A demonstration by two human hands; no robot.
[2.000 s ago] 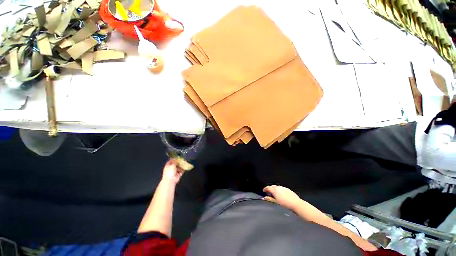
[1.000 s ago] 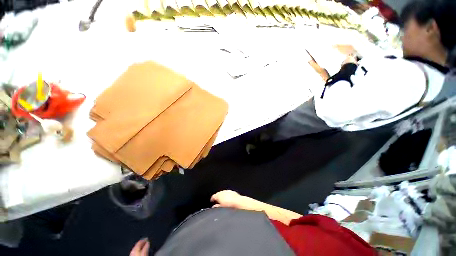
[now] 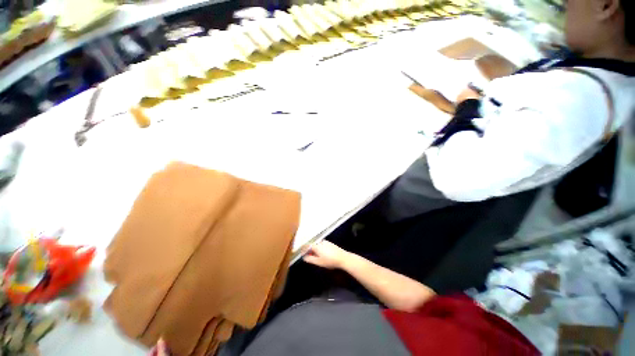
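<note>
A stack of brown bag body panels (image 3: 209, 243) with notched corners and a line across the top one lies on the white table, close in front of me. Only fingertips of my left hand (image 3: 161, 347) show, at the stack's near edge and cut off by the frame's bottom; whether they hold or touch anything cannot be told. My right hand (image 3: 326, 254) is at the table's front edge, right of the stack and apart from it. Nothing shows in it; its fingers are too blurred to read.
A red bag with the glue pot (image 3: 49, 270) and scrap strips (image 3: 24, 334) are at left. A hammer (image 3: 87, 124) and small tan block (image 3: 140, 117) lie beyond. Folded yellow pieces (image 3: 257, 49) line the far side. A person in white (image 3: 519, 132) works at right.
The view has swung right and towards the table. My left hand, holding a small tan strip below the table edge two seconds ago, is now at the stack. My right hand has reached the table edge.
</note>
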